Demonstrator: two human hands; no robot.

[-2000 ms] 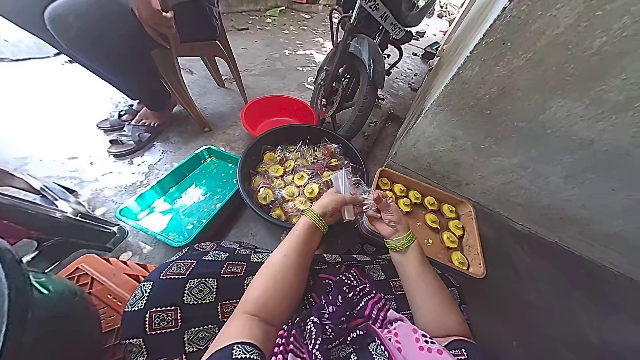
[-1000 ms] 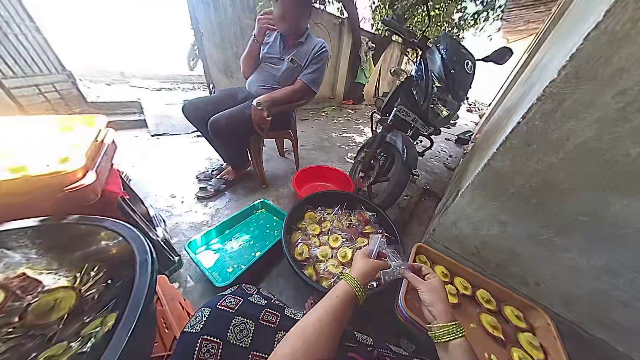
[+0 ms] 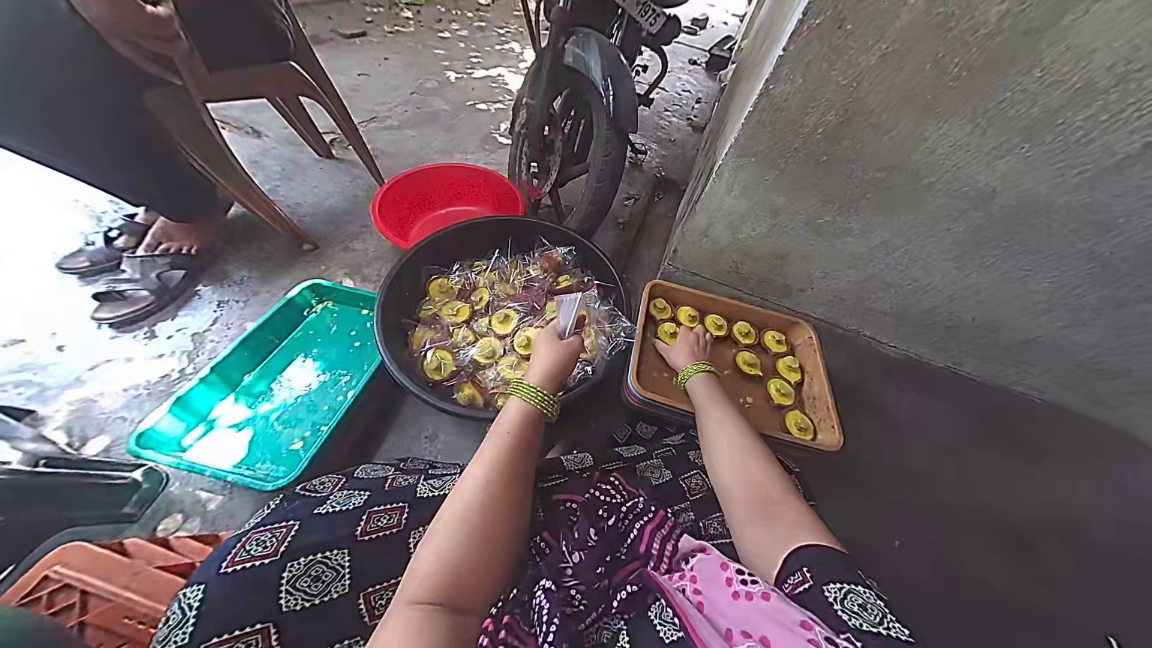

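My left hand (image 3: 555,355) holds clear plastic packets (image 3: 569,313) over the near right part of a round black tub (image 3: 396,360). Inside the tub lie many yellow round pieces wrapped in clear plastic (image 3: 504,321). To the right, my right hand (image 3: 688,346) reaches down into an orange-brown tray (image 3: 832,409), its fingers at the yellow pieces near the left end. Whether it grips one of them cannot be told. Several unwrapped yellow round pieces (image 3: 781,391) lie along the tray's far and right sides. Green bangles circle both wrists.
A green tray (image 3: 342,396) lies left of the tub, and a red basin (image 3: 447,200) behind it. A motorcycle wheel (image 3: 576,148), a seated person's feet (image 3: 171,238) and a brown chair (image 3: 243,81) stand beyond. A concrete wall (image 3: 927,180) borders the right; an orange crate (image 3: 108,585) is lower left.
My right hand has moved away from my left, from over the tub's edge into the orange-brown tray. My left hand still holds plastic packets. The view has swung down again.
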